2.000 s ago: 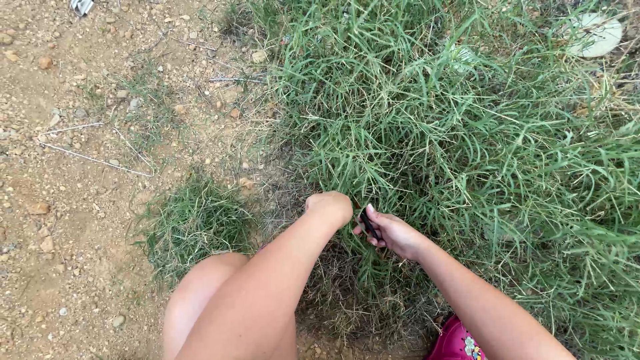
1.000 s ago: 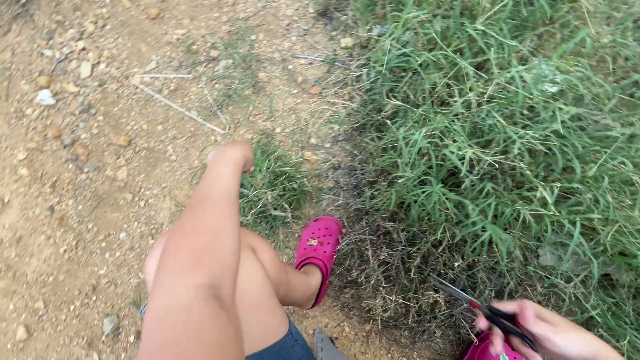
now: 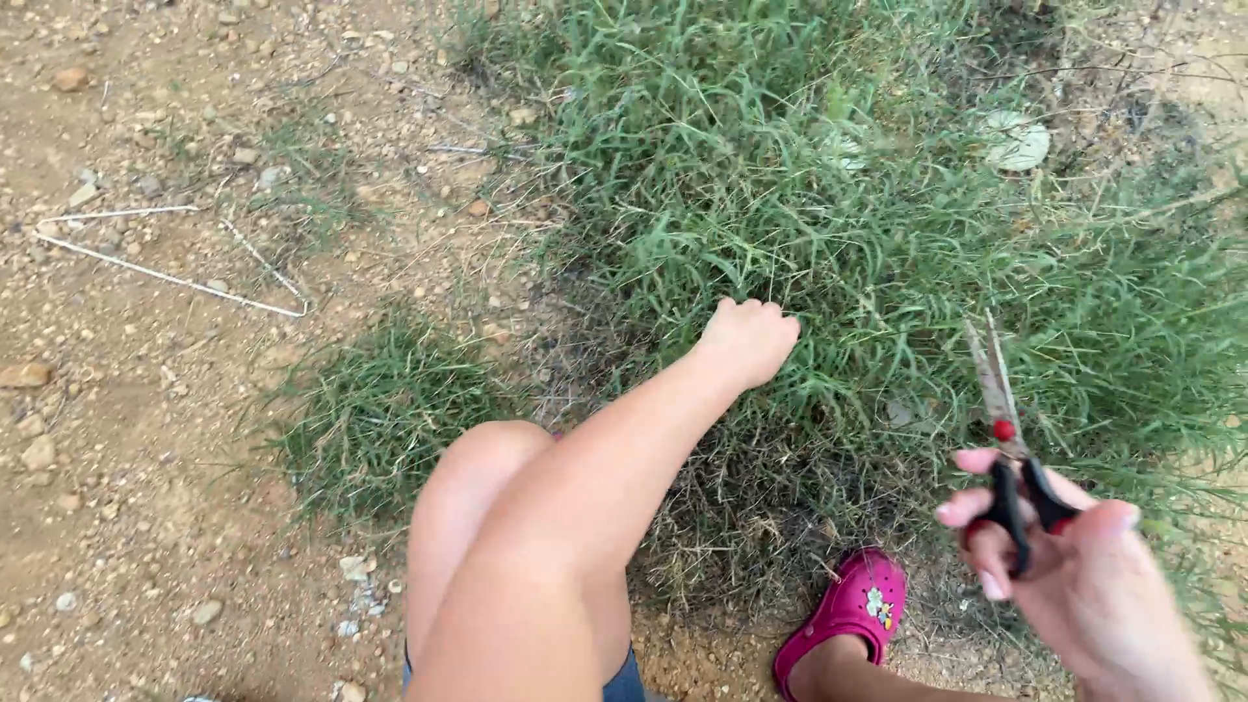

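My left hand reaches into the green standing grass, its fingers curled down at the blades; whether it grips any is hidden. To its right, my right hand holds a pair of scissors by black and red handles. The scissor blades point away from me, slightly apart, above the grass. On the bare soil at the left lies a loose heap of grass. Dry, brownish stubble shows between my left forearm and the scissors.
A pink clog on my foot stands by the stubble. Bent white wire or a thin stick lies on stony soil at the left. A pale round object sits in the grass at the upper right. My bare knee is beside the heap.
My left hand has moved from above the grass heap to the standing grass. The scissors, low at the right a second ago, now point away from me. The view has shifted.
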